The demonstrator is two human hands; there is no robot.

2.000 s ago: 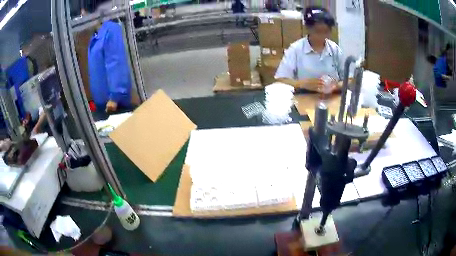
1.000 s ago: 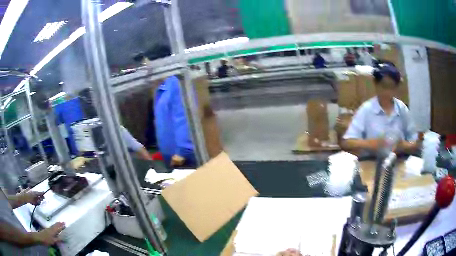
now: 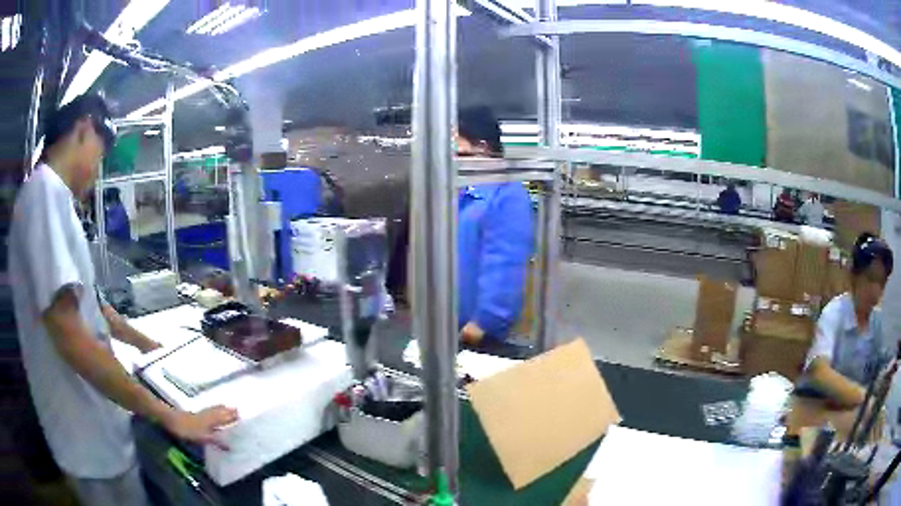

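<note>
Neither of my hands is in view. Nearest in front of me, the white lens stack (image 3: pixel 687 466) lies at the bottom right, cut off by the lower edge. A plain tan cardboard divider (image 3: pixel 543 410) leans at an angle just left of it, over the green surface. The hand press (image 3: pixel 840 476) shows only in part and blurred at the lower right edge. Its pressing block and fixture are out of the picture.
A metal post (image 3: pixel 435 247) stands left of the cardboard. A person (image 3: pixel 74 296) at the left rests a hand on a white foam block (image 3: pixel 286 410). A person in blue (image 3: pixel 494 257) stands behind the post; another person (image 3: pixel 850 341) works at the right.
The view has swung left and up. The press has slid to the right edge, and its red knob and the lamp row have left the picture. The person at left has come into fuller view.
</note>
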